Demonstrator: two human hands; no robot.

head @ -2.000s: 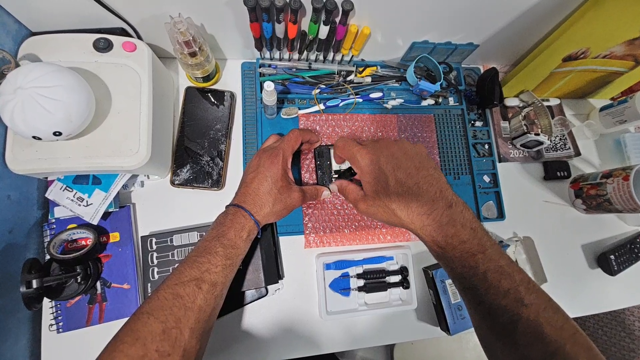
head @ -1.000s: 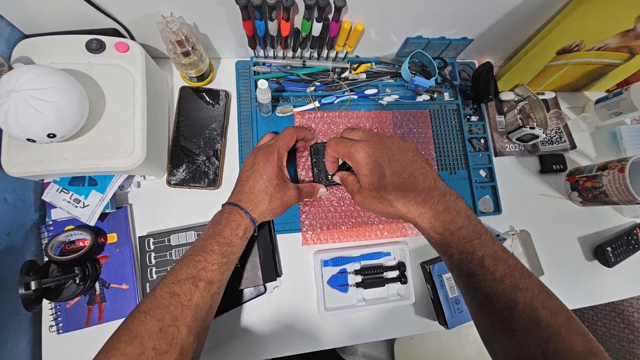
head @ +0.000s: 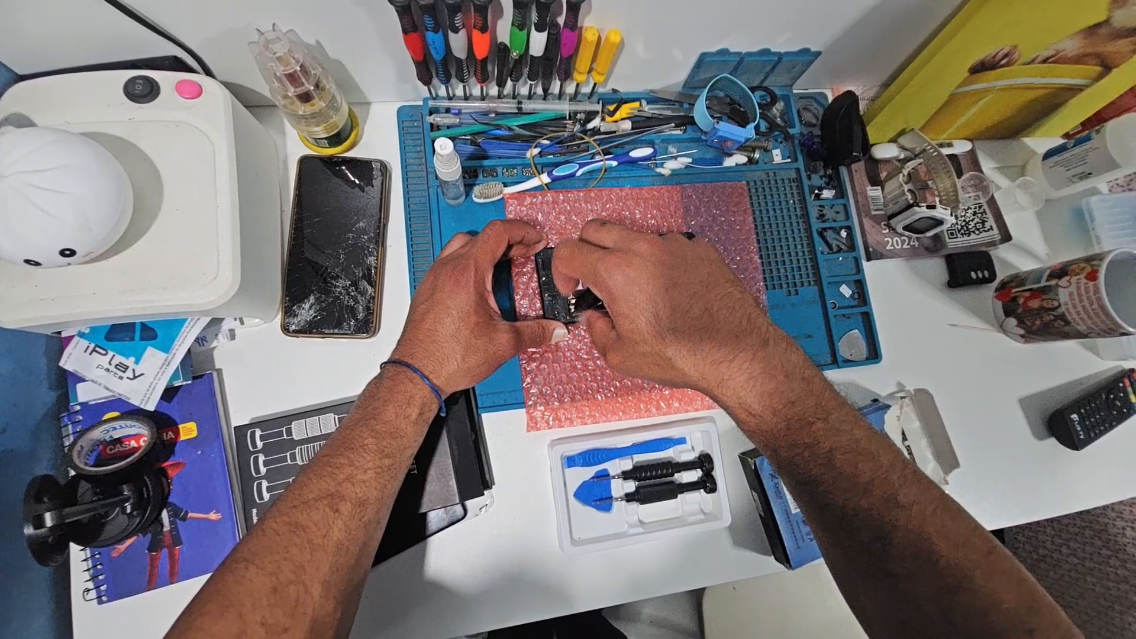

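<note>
My left hand curls around a small black device part, its thumb on the lower edge and its fingers at the upper end. My right hand covers the right side of that part, fingertips pressed against it near some small metal pieces. Whatever else the right fingers pinch is hidden. A dark rounded object lies partly behind my left fingers. Both hands are over pink bubble wrap spread on a blue silicone repair mat.
A cracked smartphone lies left of the mat. Screwdrivers stand behind it. A white tray with small screwdrivers and blue pry tools lies in front. A blue box sits beneath my right forearm. A printed mug is at right.
My right fingers have shifted and curled over the black part, and the light metal piece visible between the hands two seconds ago is now mostly covered. My left hand keeps its hold.
</note>
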